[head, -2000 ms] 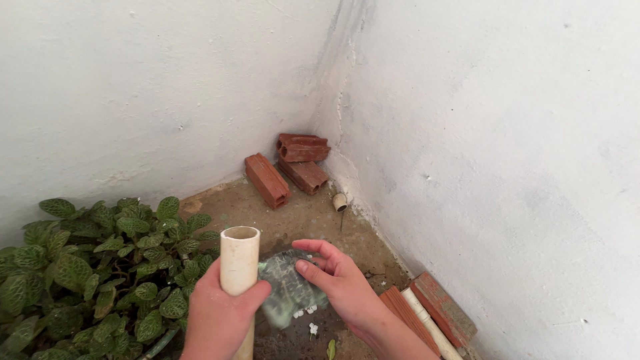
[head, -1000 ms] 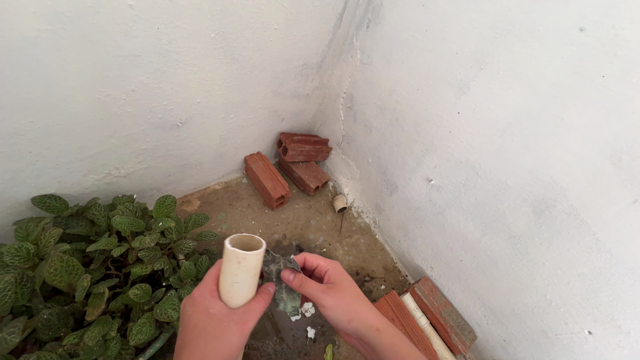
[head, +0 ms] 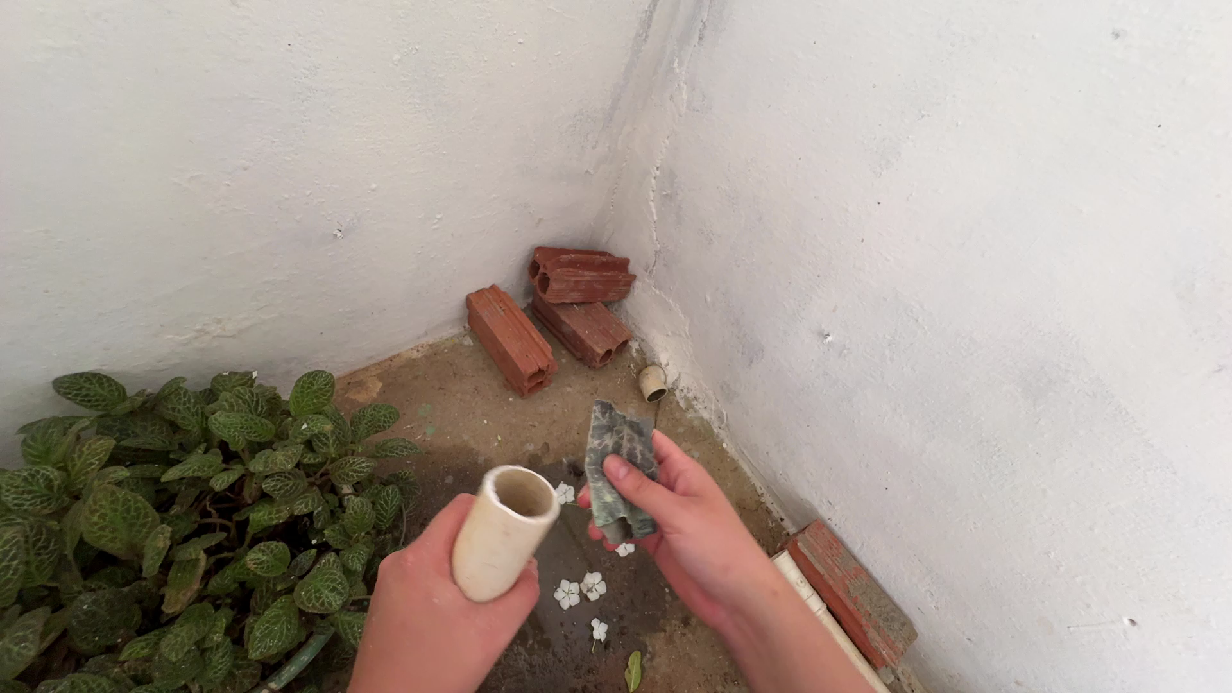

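My left hand (head: 448, 602) is wrapped around an off-white plastic pipe (head: 502, 534), whose open end tilts up toward the camera; the pipe's lower part is hidden. To the right, my right hand (head: 679, 525) pinches a folded, worn grey-green piece of sandpaper (head: 621, 462) between thumb and fingers. The sandpaper and the pipe are apart, with a small gap between them. Both hands are above the wet concrete floor.
Three hollow clay bricks (head: 510, 337) lie by the wall corner, near a short pipe stub (head: 653, 383). A leafy plant (head: 260, 520) fills the lower left. White flowers (head: 593, 585) dot the floor. Another brick (head: 852, 592) and a white pipe (head: 818, 616) lie along the right wall.
My right hand has drawn the sandpaper away from the pipe's side, and the sheet looks more folded than two seconds ago. The pipe in my left hand now leans more to the right.
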